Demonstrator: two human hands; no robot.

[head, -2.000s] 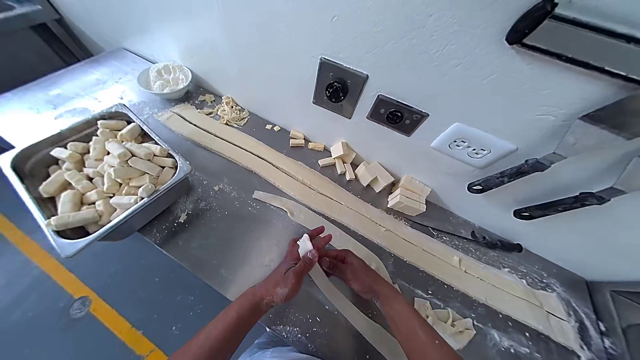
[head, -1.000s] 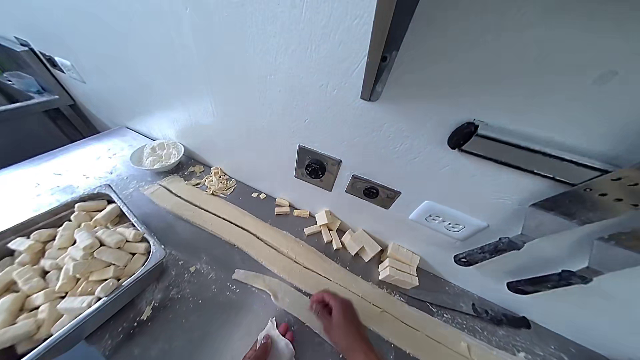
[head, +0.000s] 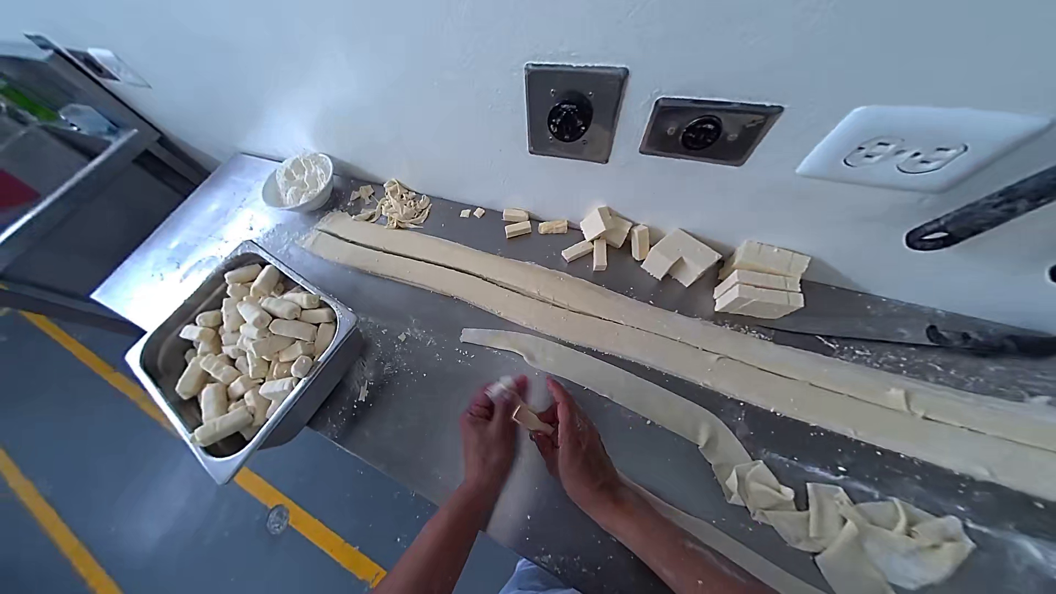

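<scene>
My left hand (head: pixel 492 429) grips a piece of white dough at the near side of the steel table. Close beside it, my right hand (head: pixel 569 437) has a short pale stick, apparently cheese (head: pixel 530 419), between its fingers. Behind both hands a narrow dough strip (head: pixel 610 375) lies loose and bunches into folds at the right. Another strip (head: pixel 709 536) passes under my right forearm. Two long flat dough bands (head: pixel 511 301) run side by side across the table. Along the wall lie cut cheese sticks (head: pixel 517 229) and stacked cheese blocks (head: pixel 759 293).
A deep steel pan (head: pixel 342 338) of dough-wrapped pieces stands at the table's left edge. Behind it are a white bowl of flour (head: pixel 276 194) and dough scraps (head: pixel 402 206). A large knife (head: pixel 874 326) lies by the wall, below outlets; a black-handled tool (head: pixel 982 210) is above.
Both hands have come together; a cheese stick now shows in the right one, which was over the dough strip a second ago. The view has shifted considerably.
</scene>
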